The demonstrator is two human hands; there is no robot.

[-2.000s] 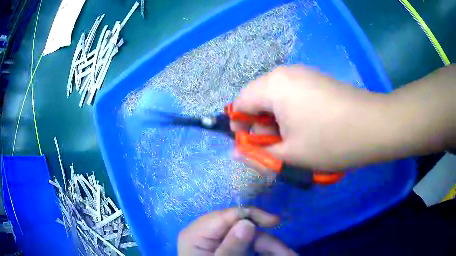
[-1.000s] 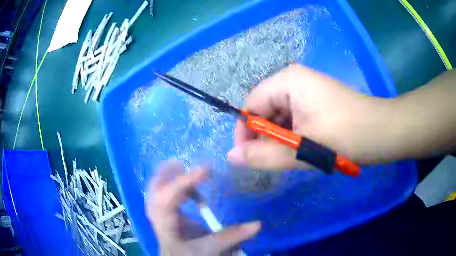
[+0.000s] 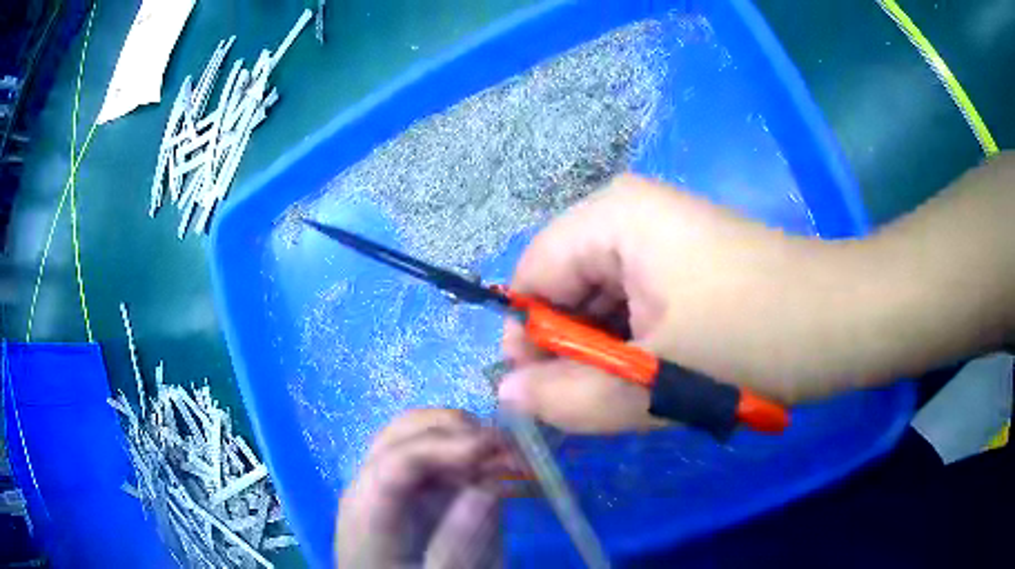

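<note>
My right hand (image 3: 668,300) holds scissors (image 3: 590,342) with orange handles and a black wrap. Their long dark blades point up and left over the tray and look closed. The right thumb and fingertips are also at the upper end of a pale, blurred braided strip (image 3: 553,478), which slants down to the right. My left hand (image 3: 429,489) is blurred at the bottom, curled just left of the strip; whether its fingers grip the strip cannot be told. Both hands are over the blue tray (image 3: 247,367). Fine silvery clippings (image 3: 501,145) lie heaped in the tray's upper part and scattered lower down.
A small pile of pale strips (image 3: 212,139) lies beyond the tray at upper left, near a white sheet (image 3: 145,61). A larger tangled pile (image 3: 212,478) lies left of the tray, beside a dark blue bin (image 3: 67,445). Yellow lines mark the green bench (image 3: 145,278).
The scissors swung from nearly level to slanting up and left, then moved slightly down and left. My left hand opened around a strip, then curled; the strip now reaches my right fingertips.
</note>
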